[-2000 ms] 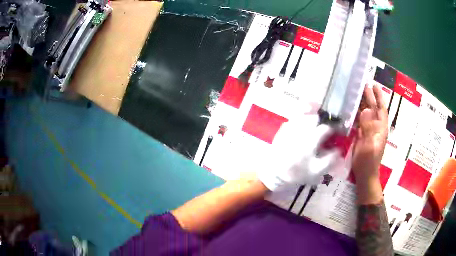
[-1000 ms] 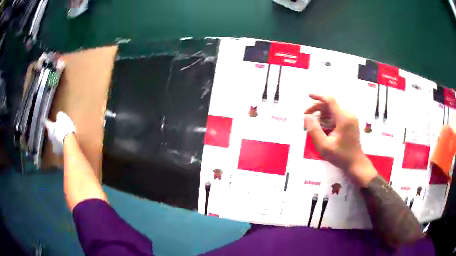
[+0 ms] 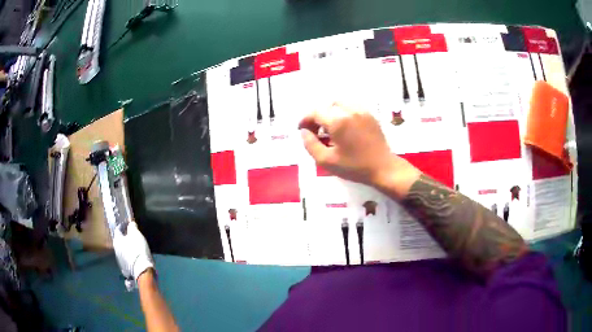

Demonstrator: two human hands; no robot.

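My gloved left hand point(image 3: 134, 251) grips the lower end of a long silver-white appliance body point(image 3: 115, 198) at the left. A green circuit board point(image 3: 117, 163) and a black bracket point(image 3: 98, 154) are at the body's far end. A black cord point(image 3: 81, 207) lies beside the body on the brown cardboard point(image 3: 97, 135). My bare right hand point(image 3: 350, 146) is over the white printed cardboard point(image 3: 337, 237), with fingers curled. I cannot tell whether it holds anything small.
Another unit point(image 3: 57, 185) lies at the left edge of the brown cardboard. A silver-white body point(image 3: 91, 40) and a black cord point(image 3: 150, 10) lie on the green bench top at the upper left. An orange case point(image 3: 548, 123) lies on the printed cardboard's right side.
The earlier body left the printed cardboard. My left hand reached to the left and now grips a body there. My right hand has moved left, and its fingers are more curled.
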